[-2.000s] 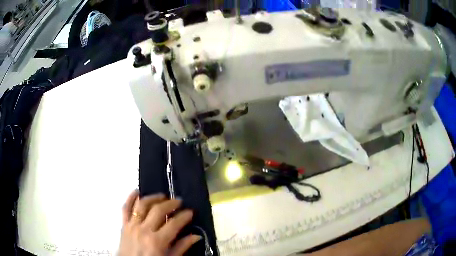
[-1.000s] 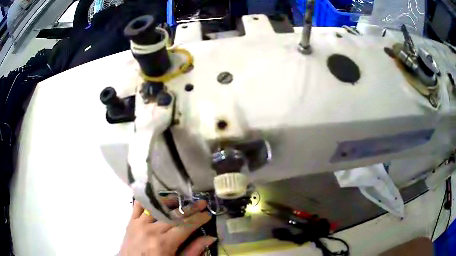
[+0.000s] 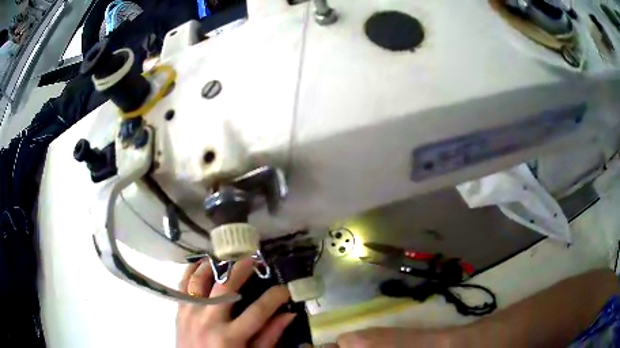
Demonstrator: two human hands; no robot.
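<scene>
The black fabric piece (image 3: 296, 327) lies under the machine head, mostly hidden by my left hand and the cream knob (image 3: 306, 289). My left hand (image 3: 228, 319) holds the fabric down beside the needle area, fingers bent over it, partly behind the curved guard (image 3: 109, 238) and wire thread guides. My right hand (image 3: 353, 338) is low at the bottom edge, right of the fabric, mostly cut off; its grip is hidden. The white sewing machine (image 3: 340, 136) fills the upper view. The needle and zipper cannot be made out.
Snips with red and black handles (image 3: 421, 257) and a dark cord loop (image 3: 469, 299) lie right of the needle area. Yellow tape (image 3: 353, 313) runs along the plate's front. A white cloth (image 3: 520, 200) hangs under the arm. A black work pile (image 3: 24, 163) is at the left.
The view has moved closer to the machine and tilted. My left hand has moved up with the fabric towards the needle area. My right hand has come in at the bottom.
</scene>
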